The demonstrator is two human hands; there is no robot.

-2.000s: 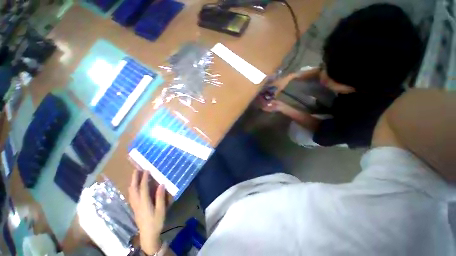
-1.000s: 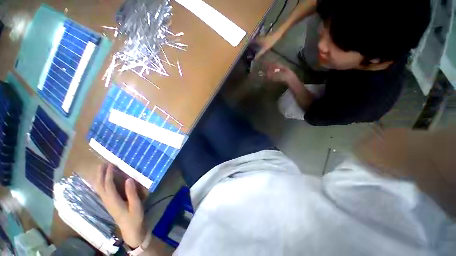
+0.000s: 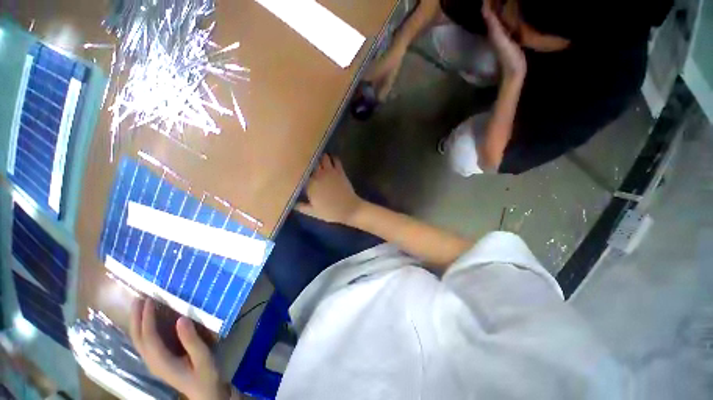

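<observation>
A blue solar cell [image 3: 164,266] with pale lines lies near the table's front edge. One white strip [image 3: 195,232] lies across it and another white strip [image 3: 160,294] lies along its lower left edge. My left hand [image 3: 176,348] is at that lower edge, fingers apart, fingertips touching or beside the cell; its wrist is cut off by the picture's bottom. My right hand [image 3: 332,194] is at the table's edge, right of the cell, with fingers apart and no tool seen in it.
A heap of short silver ribbon [image 3: 168,78] lies beyond the cell, a loose white strip [image 3: 317,30] right of it. Another cell [image 3: 43,129] is on a greenish sheet at left. Long ribbon [image 3: 105,348] lies lower left. A person in black [image 3: 578,94] crouches right; a blue bin [image 3: 258,355] is below.
My right arm has swung in from the right, bringing my right hand to the table edge. My left hand stays at the cell. The view has shifted; the other person has raised a hand to the face.
</observation>
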